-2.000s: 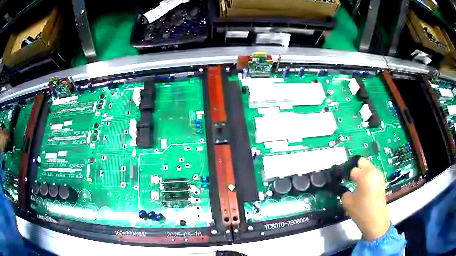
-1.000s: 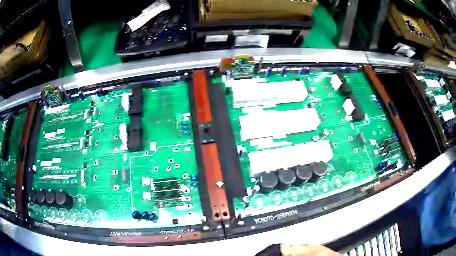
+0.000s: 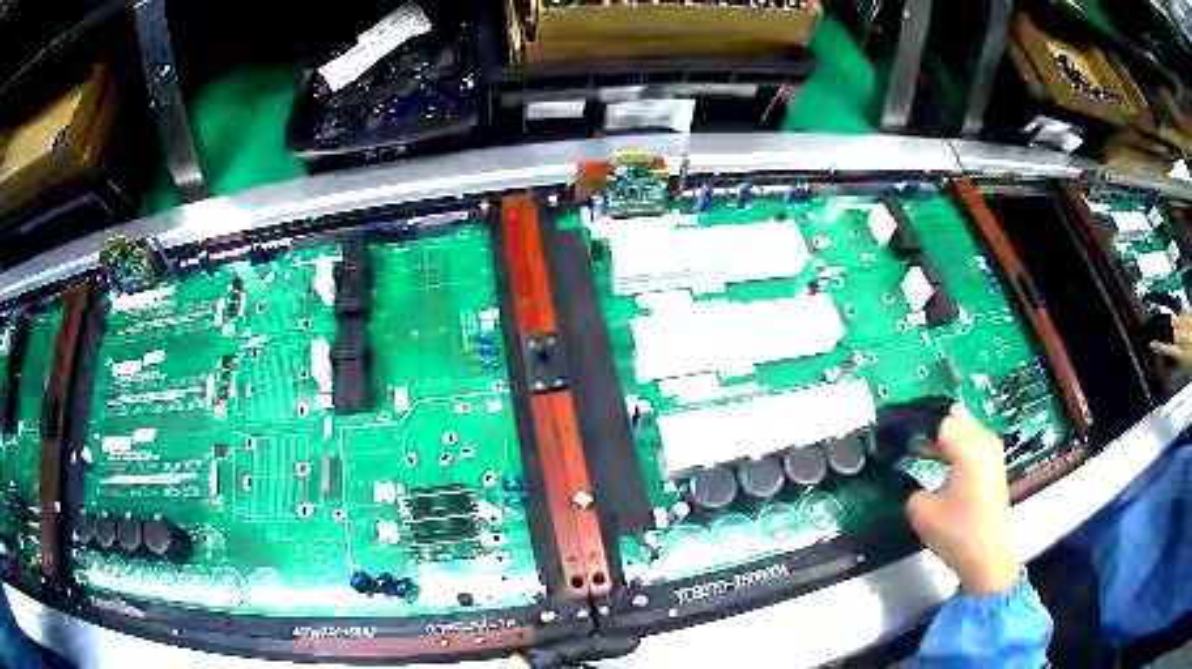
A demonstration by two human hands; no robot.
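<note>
My right hand [image 3: 965, 503] is over the near right part of the right green board [image 3: 732, 536]. Its fingers are bent, with a black mass at the tips; I cannot tell black finger sleeves from a held part there. Several black capacitors [image 3: 758, 473] stand in a row just left of it, along the nearest of three long silver-white heatsinks [image 3: 765, 429]. A dark shape [image 3: 575, 650] is cut off at the bottom edge; I cannot tell if it is my left hand.
Another green board [image 3: 431, 314] lies left, past the red-brown carrier bars [image 3: 562, 477]. A metal rail [image 3: 431, 194] runs behind. Beyond are a black bin [image 3: 386, 105] and a cardboard tray [image 3: 654, 29]. Another person's hand [image 3: 1180, 342] and blue sleeve [image 3: 1157, 536] are at right.
My right hand has come from the bottom edge back over the right board, beside the capacitor row. The dark shape has appeared at the bottom centre.
</note>
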